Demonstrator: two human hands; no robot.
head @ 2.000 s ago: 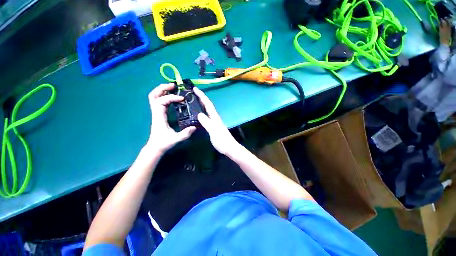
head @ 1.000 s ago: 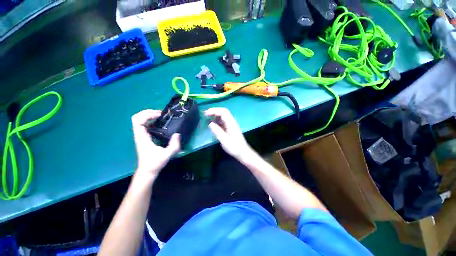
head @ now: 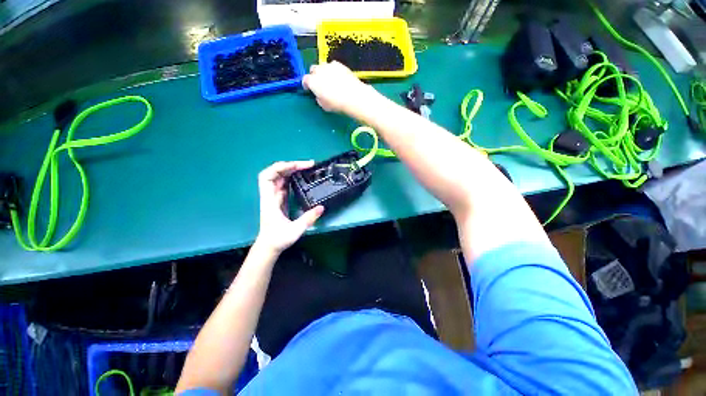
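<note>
My left hand (head: 282, 203) holds the open black housing (head: 331, 184) on the bench near its front edge, with inner parts showing. A green cable (head: 365, 147) loops out of the housing's upper right end. My right hand (head: 329, 87) reaches across the bench to the right edge of the blue parts tray (head: 251, 65), beside the yellow tray (head: 364, 48). Its fingertips are close together, and whether they hold something is too small to tell. My right forearm hides most of the electric screwdriver.
A white parts tray (head: 325, 12) stands behind the coloured trays. Small grey-black fittings (head: 418, 100) lie right of my right hand. Tangled green cables (head: 611, 116) and black housings (head: 534, 58) lie at the right. Another looped cable (head: 53, 186) lies left. A blue crate (head: 101, 356) stands below the bench.
My right hand has moved from beside the housing up to the trays. My left hand still holds the housing, now with its open side showing. The view has shifted, so the bench things appear further right.
</note>
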